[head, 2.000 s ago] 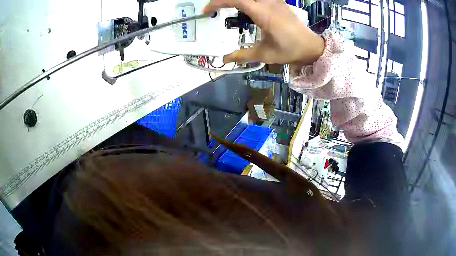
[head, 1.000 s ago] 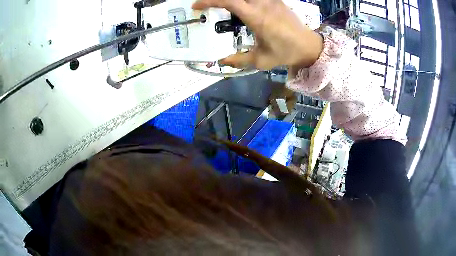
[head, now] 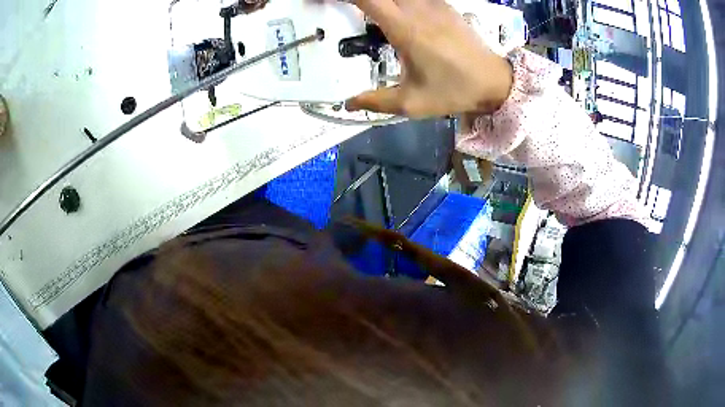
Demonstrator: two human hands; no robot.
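Note:
The white face cover (head: 334, 71) with blue JUKI lettering is at the top centre. My right hand (head: 433, 67) spans its right part, thumb on the lower edge, fingers over the upper part and cut off by the top edge. A short black knob (head: 354, 45) sticks out beside the palm. A long grey rod (head: 151, 114) crosses the view, its tip over the cover. A pale curved guard (head: 342, 118) shows below the cover. The dark needle bar area (head: 213, 60) is left of it. My left hand is not seen; a small brownish patch at the top edge is unclear.
The white table (head: 48, 167) has printed scale marks along its front edge, a round black plug (head: 70, 199) and a thin black bar (head: 89, 135). Blue crates (head: 449, 226) stand beyond it. Dark hair covers the lower middle.
The view has shifted, so table and crates sit further right and lower. The rod's tip appears slightly further left and lower. My right hand stays at the cover with much the same grip.

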